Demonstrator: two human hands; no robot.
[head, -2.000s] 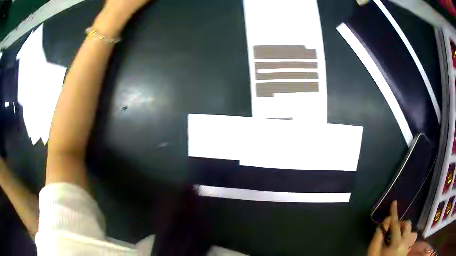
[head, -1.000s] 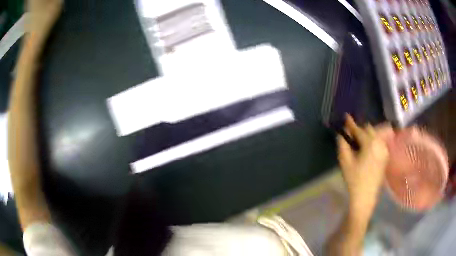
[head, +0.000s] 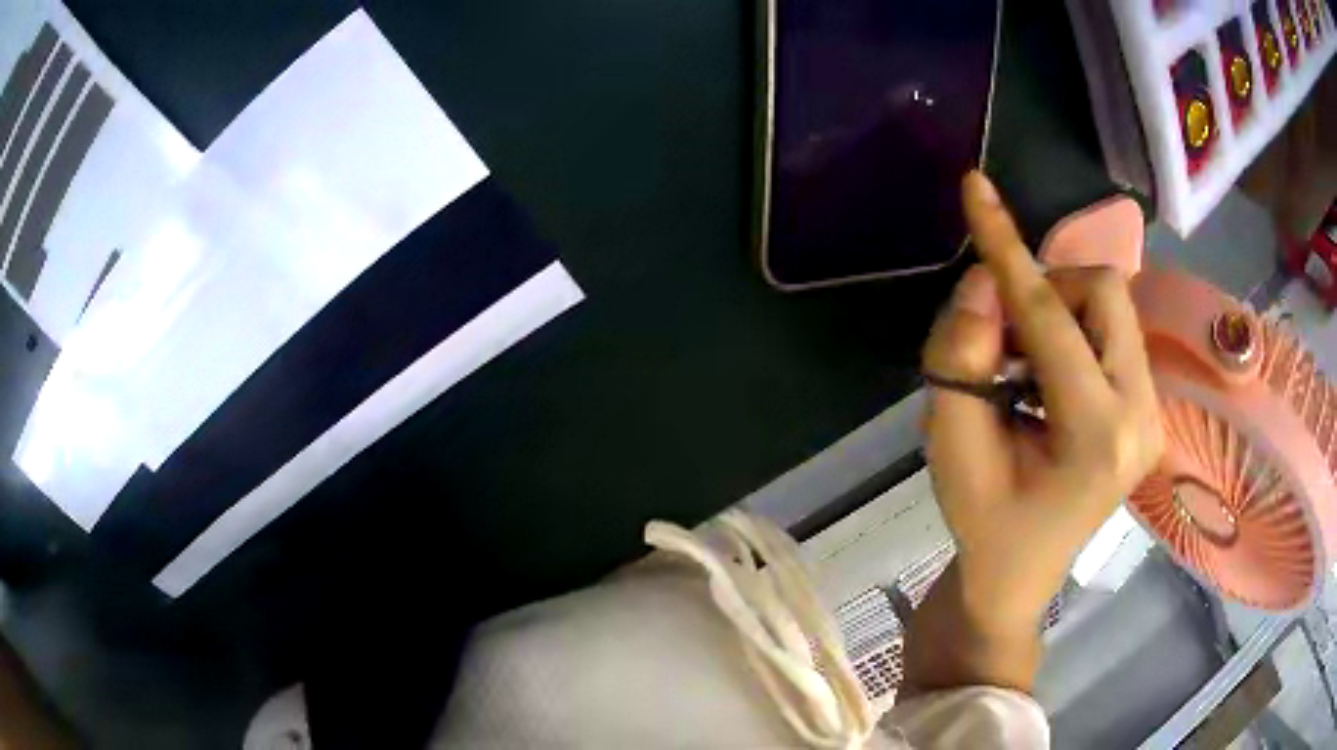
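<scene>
A smartphone (head: 880, 139) with a dark glossy screen and thin light rim lies on the dark bench top. My right hand (head: 1034, 381) is at its lower right. The extended index fingertip is at the phone's right edge; I cannot tell if it touches. The other fingers are curled around a thin dark tool, apparently tweezers (head: 965, 385), mostly hidden in the hand. My left hand is out of the picture; a dim, skin-coloured patch shows at the bottom left corner.
A white release liner sheet (head: 330, 161) with a black band lies at left. A striped adhesive sheet (head: 66, 161) adjoins it. A parts tray (head: 1144, 117) stands at upper right. A salmon-pink fan (head: 1239, 498) is right of my hand. White cords (head: 763, 615) hang from my clothing.
The view has swung right and closer to the phone. The liner sheets appear farther left, and the left forearm has mostly left the picture. The right index finger still points at the phone.
</scene>
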